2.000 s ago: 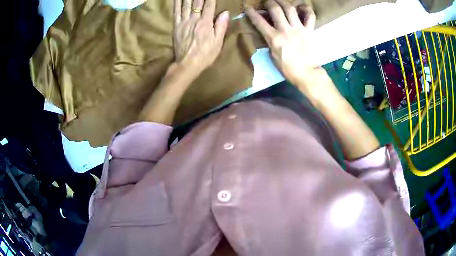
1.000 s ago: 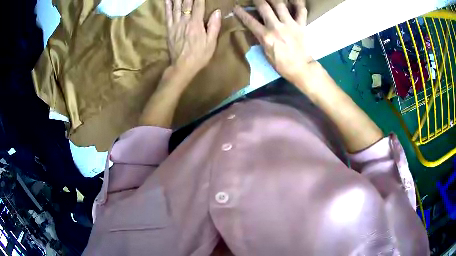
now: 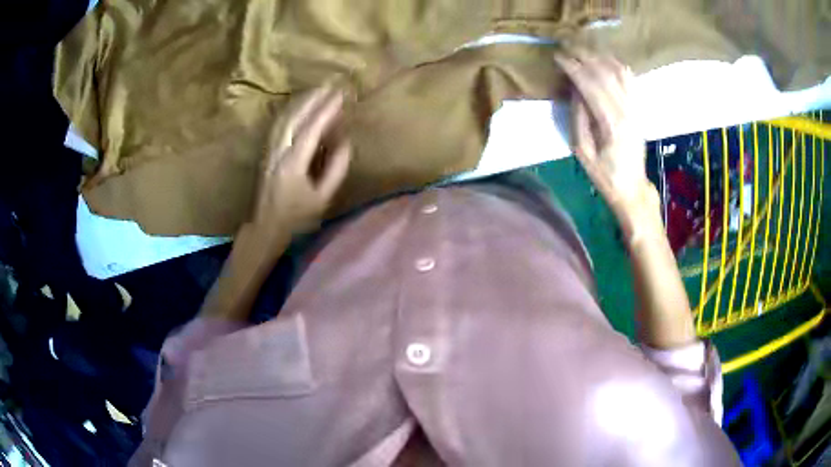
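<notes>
The brown garment (image 3: pixel 401 137) covers much of the white table top (image 3: pixel 679 96). Shiny, creased lining (image 3: pixel 191 68) lies at the upper left, with a matte panel along the near edge. A small fold stands in the matte cloth left of my right hand. My left hand (image 3: pixel 305 160) is blurred over the near panel, fingers bent and apart from the thumb, nothing seen in it. My right hand (image 3: pixel 601 119) is blurred, with its fingertips at the brown cloth; whether they pinch it is unclear.
A yellow wire rack (image 3: pixel 765 219) stands at the right over the green floor (image 3: pixel 597 228), with red and dark items behind its bars. Dark cloth and pale scraps (image 3: pixel 73 306) lie at the lower left. A blue object (image 3: pixel 749 415) is at the lower right.
Both hands were flat on the cloth higher in view. My left hand has moved left and towards me, its fingers now bent. My right hand has moved right. A fold has risen in the cloth.
</notes>
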